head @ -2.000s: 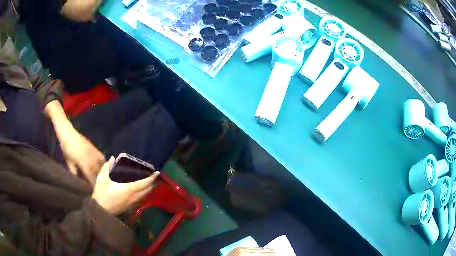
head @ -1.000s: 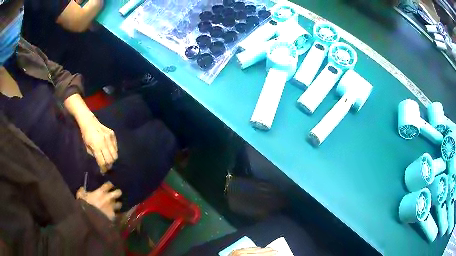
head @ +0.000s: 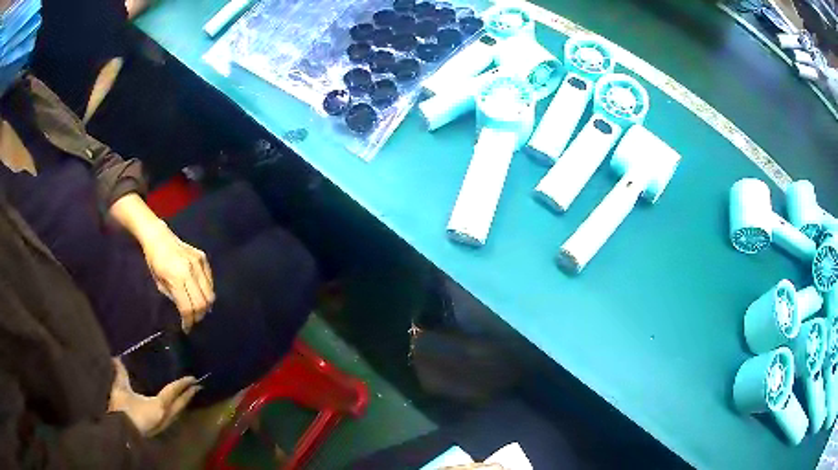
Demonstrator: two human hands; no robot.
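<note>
At the bottom edge, a sliver of one of my hands [head: 473,465] shows between a turquoise piece [head: 447,458] and a white piece [head: 509,456], above dark clothing. The edge cuts it off; I cannot tell which hand it is or whether it grips them. My other hand is not in view. On the bench [head: 634,340], several turquoise handheld fans lie loosely at upper centre, one [head: 484,184] with its handle towards the near edge. More fans [head: 764,381] stand or lie at the right.
Black round parts [head: 383,89] lie on a clear plastic sheet [head: 294,55] at the upper left. A seated person's hands [head: 179,275] are at left, one near a thin object, beside a red stool [head: 308,390]. A green conveyor belt [head: 680,46] runs beyond the pale strip.
The neighbour's phone has left its earlier raised, face-on position; the hands are now apart, lower in the lap. The view has shifted slightly. My visible hand has sunk further out of the bottom edge.
</note>
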